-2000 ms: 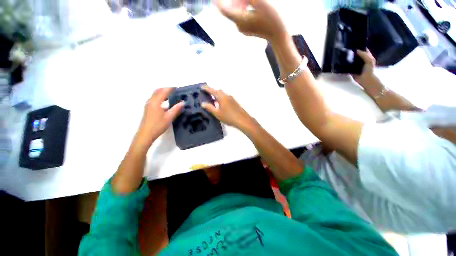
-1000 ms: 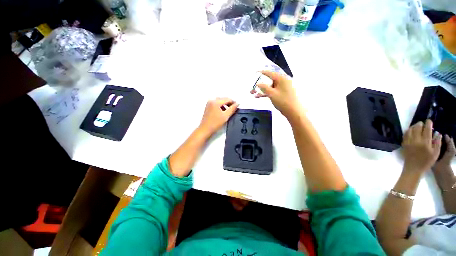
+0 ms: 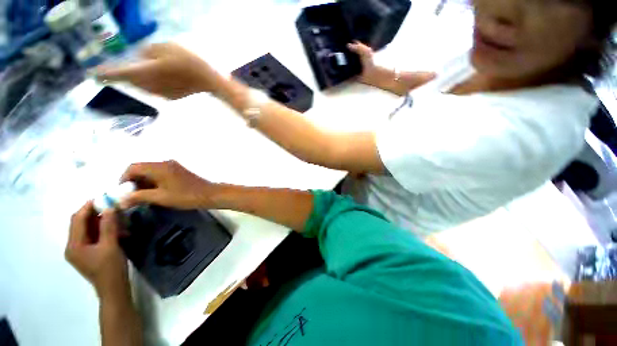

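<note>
A black foam insert (image 3: 177, 253) lies on the white tabletop at the lower left, its large cut-out dark and without a white piece. A small white piece with a blue strip (image 3: 111, 199), perhaps a charging case, is held above the insert's far end. My right hand (image 3: 162, 186) pinches it from the right with thumb and finger. My left hand (image 3: 97, 244) touches it from the left with its fingertips. The hands cover the far end of the insert, so its small cut-outs are hidden. The picture is blurred.
A co-worker in a white shirt (image 3: 467, 135) is close on the right, one arm reaching across the table. Beyond are another black insert (image 3: 274, 80) and a black tray with white pieces (image 3: 328, 47). A flat black phone (image 3: 122, 102) lies at the upper left. The table's near edge has yellow-brown tape (image 3: 223, 297).
The view has swung right. Both hands now meet at a white piece over the insert; a second ago only my right hand held something small, away from it. The co-worker's arm now reaches across.
</note>
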